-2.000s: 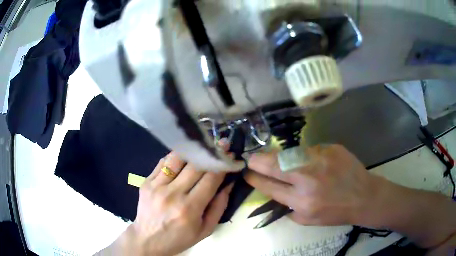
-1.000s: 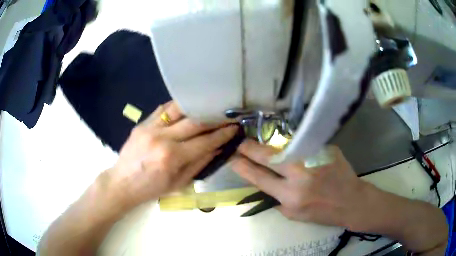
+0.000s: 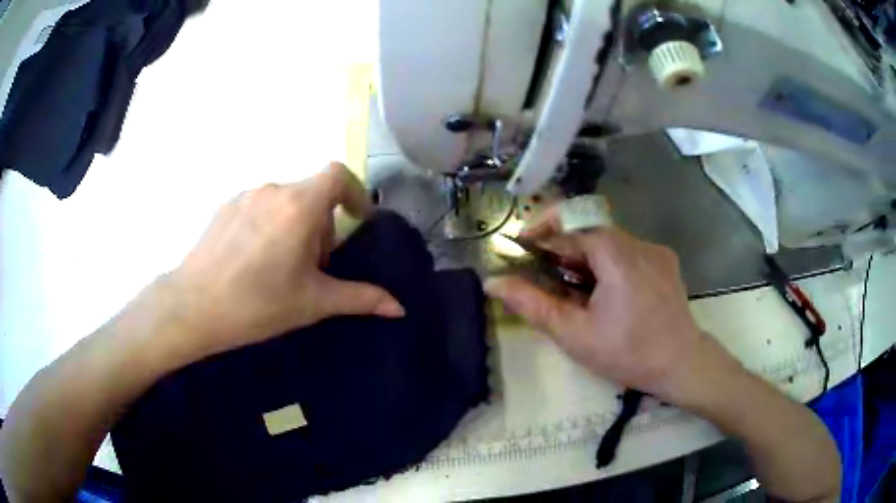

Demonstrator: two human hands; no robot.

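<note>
A dark navy cut panel (image 3: 393, 393) with a small pale yellow sticker (image 3: 285, 419) lies at the front left, clear of the needle area. My left hand (image 3: 265, 265) pinches its upper edge between thumb and fingers. My right hand (image 3: 619, 305) holds dark thread snips (image 3: 562, 267), partly hidden by the fingers, with the tips near the lit needle plate (image 3: 481, 224). The presser foot and needle (image 3: 460, 189) show above the plate under the white sewing machine head (image 3: 432, 88).
Dark cut pieces (image 3: 74, 88) lie at the upper left. A white cloth scrap (image 3: 742, 177) and a red-handled tool (image 3: 801, 300) lie at the right. A black cord (image 3: 619, 427) lies on the measuring tape (image 3: 550, 428). Blue material (image 3: 843, 422) shows at the lower right.
The panel has moved from under the needle area toward the front and turned. My left hand now pinches its edge. My right hand has raised the snips from below its palm to the needle plate.
</note>
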